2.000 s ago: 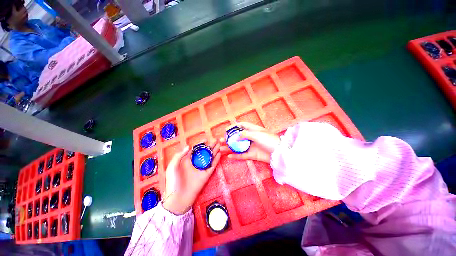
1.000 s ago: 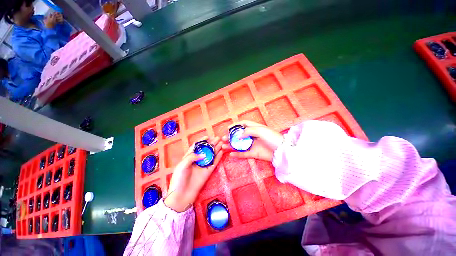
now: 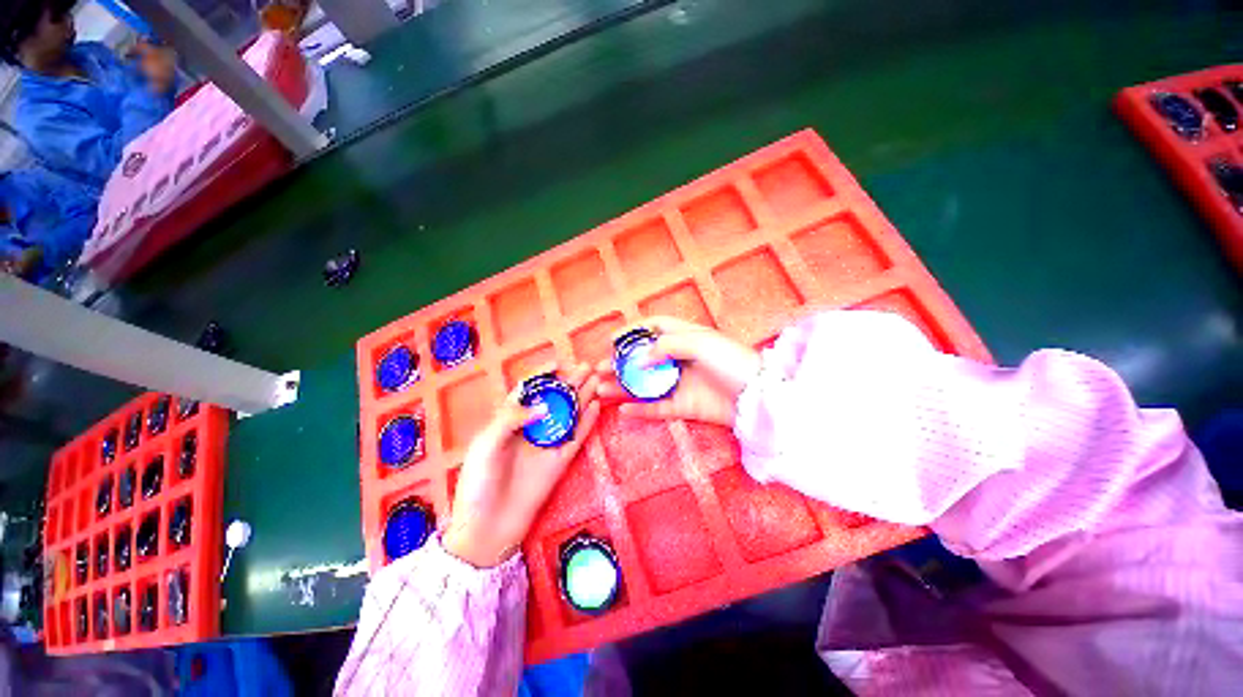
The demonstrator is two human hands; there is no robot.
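Observation:
My left hand (image 3: 511,470) holds a round smartwatch (image 3: 549,413) with a lit blue screen, its thumb at the rim. My right hand (image 3: 693,375) holds a second smartwatch (image 3: 646,368) with a pale blue-white screen. Both are held close together, face up, over the red-orange foam tray (image 3: 620,637). Several blue-lit watches sit in the tray's left pockets, one at the lower left (image 3: 408,528). A watch with a pale green-white screen (image 3: 590,576) sits in a front pocket. Parts of the pockets under my hands are hidden.
A tray of dark watches (image 3: 207,545) is at left, another (image 3: 1138,116) at the right edge. A white round-headed item (image 3: 237,534) lies beside the left tray. A dark watch (image 3: 341,267) lies on the green bench (image 3: 545,164). A pale metal post (image 3: 164,347) and a person in blue (image 3: 68,116) are at left.
The front-pocket watch's screen changed from cream to blue, then pale green-white. The left-hand watch's screen shifted in its blue shade. Both hands stay almost in place. The view has shifted slightly.

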